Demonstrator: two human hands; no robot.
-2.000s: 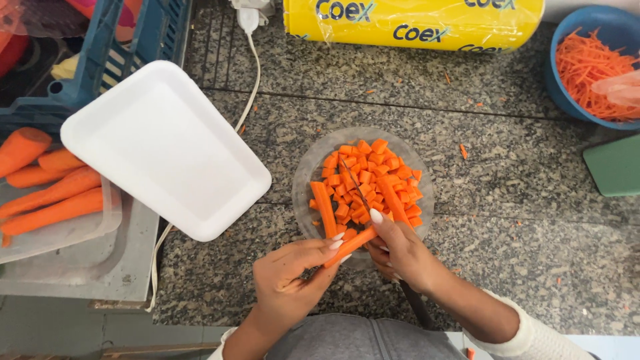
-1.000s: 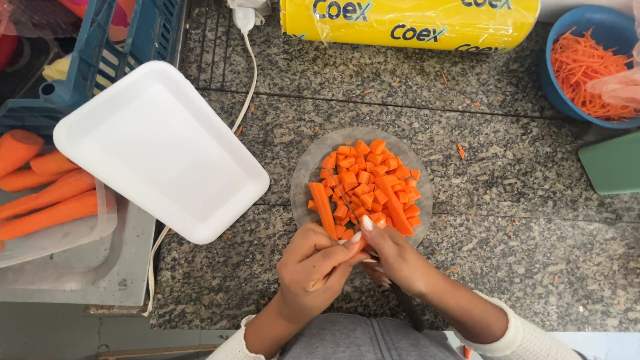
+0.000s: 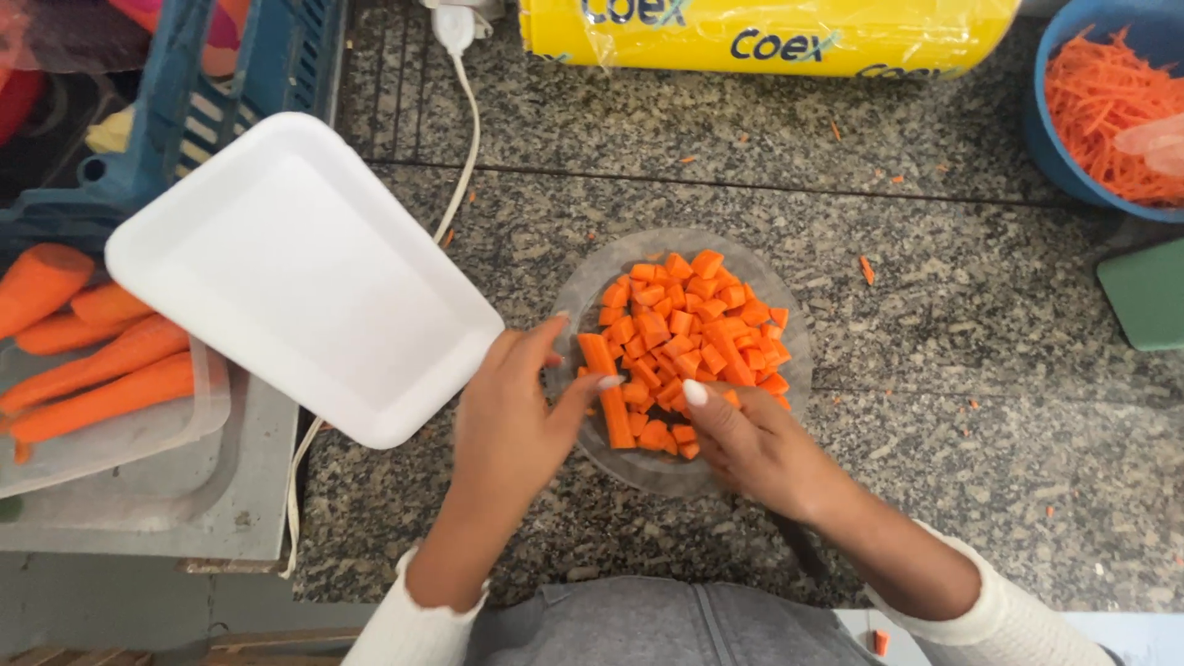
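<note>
Diced carrot (image 3: 680,319) and carrot sticks (image 3: 606,393) lie on a round, translucent plate (image 3: 638,472) on the granite counter. At the plate's left edge, my left hand (image 3: 518,416) has its thumb and fingers apart around the left stick, holding nothing visible. Over the lower right of the plate, my right hand (image 3: 758,444) is closed on a knife, whose dark handle (image 3: 795,546) shows below the wrist; the blade is hidden. Whole peeled carrots (image 3: 111,384) lie in a clear plastic container (image 3: 208,407) at left.
A white foam tray (image 3: 305,287) lies left of the plate, near a blue plastic crate (image 3: 157,139) and a white cable (image 3: 472,120). A yellow wrapped roll (image 3: 768,37) lies at the back. A blue bowl of shredded carrot (image 3: 1036,120) and a green object (image 3: 1147,296) are at right.
A carrot piece was held between both hands two seconds ago. My hands have since separated; the left has moved left and opened beside the stick on the plate.
</note>
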